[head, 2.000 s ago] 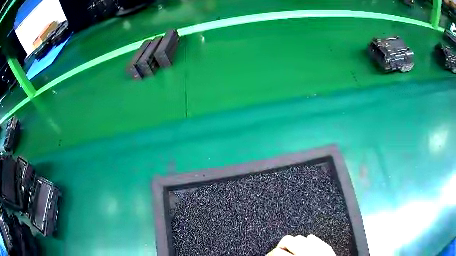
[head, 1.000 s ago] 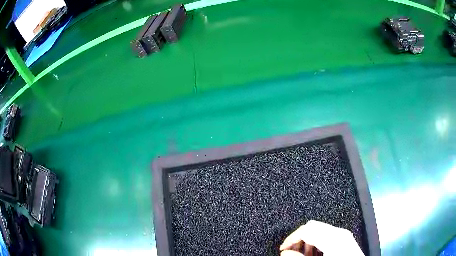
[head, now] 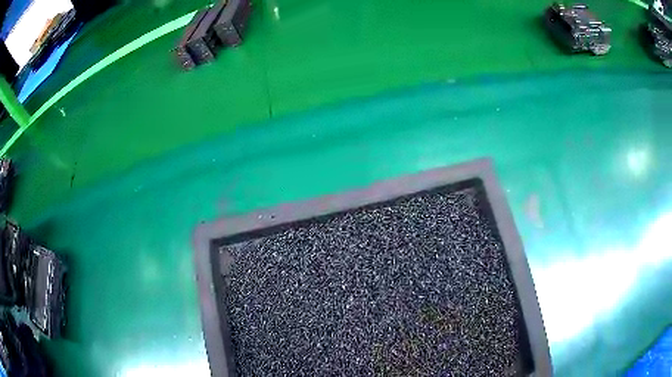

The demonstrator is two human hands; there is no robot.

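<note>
A shallow work tray [head: 346, 202] with a raised grey rim lies on the green mat in front of me, cut off by the lower frame edge. A black speckled fill [head: 361, 294] covers its inside; single pieces cannot be made out. Neither my left hand nor my right hand is in the picture.
Open case halves [head: 46, 291] are piled at the left edge. Several narrow black blocks [head: 214, 31] stand side by side at the upper left. A chunky case body [head: 578, 29] is at the upper right, with another [head: 662, 40] at the right edge. A green rail [head: 110, 60] curves across the upper left.
A hand that was at the tray's lower part has gone out of the picture. The view has shifted, so the tray and the other parts sit higher and, against one second ago, further left.
</note>
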